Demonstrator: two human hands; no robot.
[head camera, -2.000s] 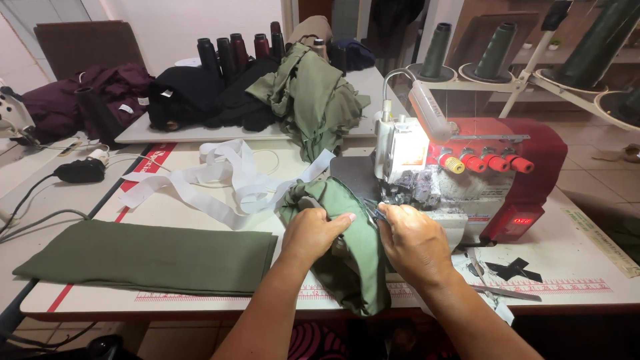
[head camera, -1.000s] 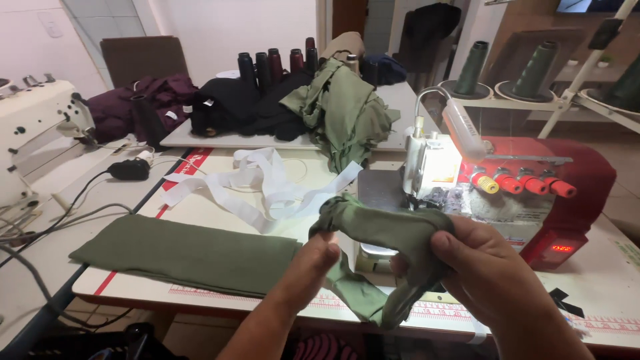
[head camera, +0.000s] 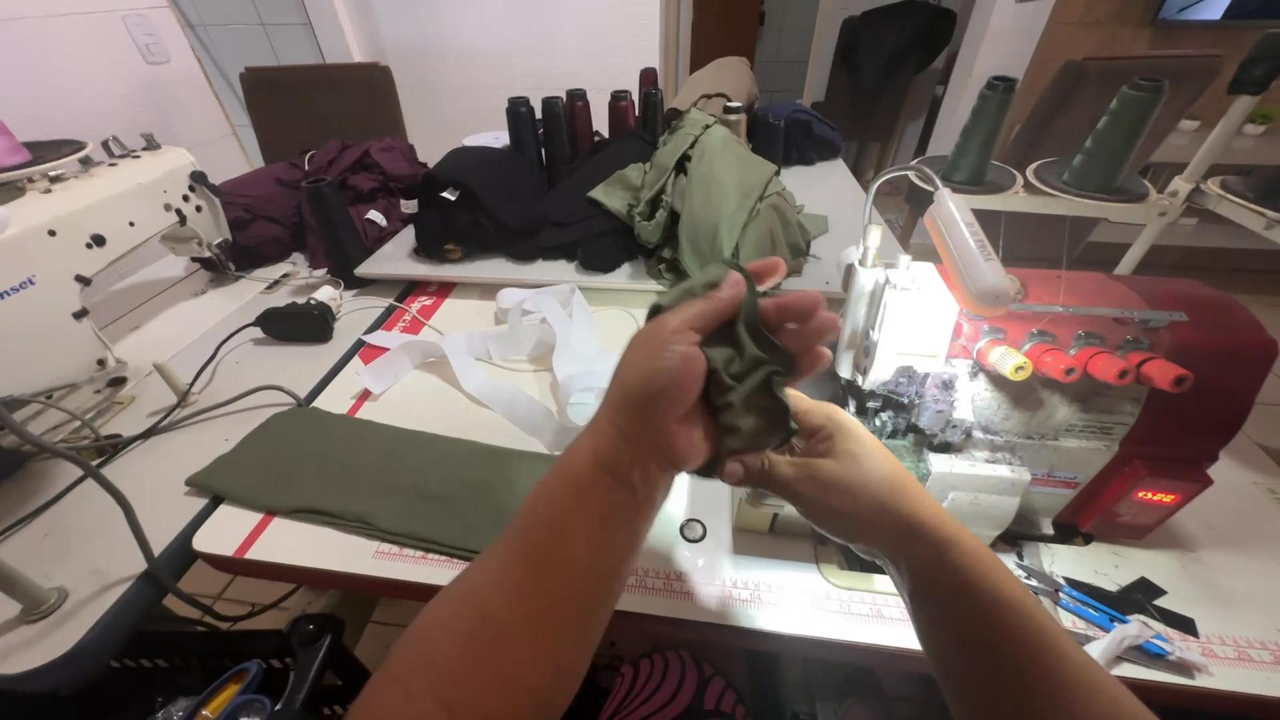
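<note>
A gathered piece of dark green fabric (head camera: 745, 385) is held up over the sewing table, left of the red and white overlock machine (head camera: 1100, 400). My left hand (head camera: 690, 370) cradles it against the palm, fingers spread behind it. My right hand (head camera: 815, 465) pinches its lower end between thumb and fingers. A folded green fabric panel (head camera: 380, 480) lies flat at the left of the table. Behind my left hand lies a loose white strip of elastic or tape (head camera: 480, 370). Blue-handled scissors (head camera: 1100, 610) rest at the right front edge, beside dark scraps.
Crumpled light green cloth (head camera: 720, 200), black cloth (head camera: 530, 205) and thread cones (head camera: 580, 125) stand on the rear table. A white sewing machine (head camera: 90, 270) is at the left. A black adapter (head camera: 297, 320) lies with cables. Green thread cones (head camera: 1115, 135) stand behind the overlock.
The green piece, low beside the overlock two seconds ago and stretched between both hands one second ago, is now bunched in my hands and raised. The scissors now show at the right front.
</note>
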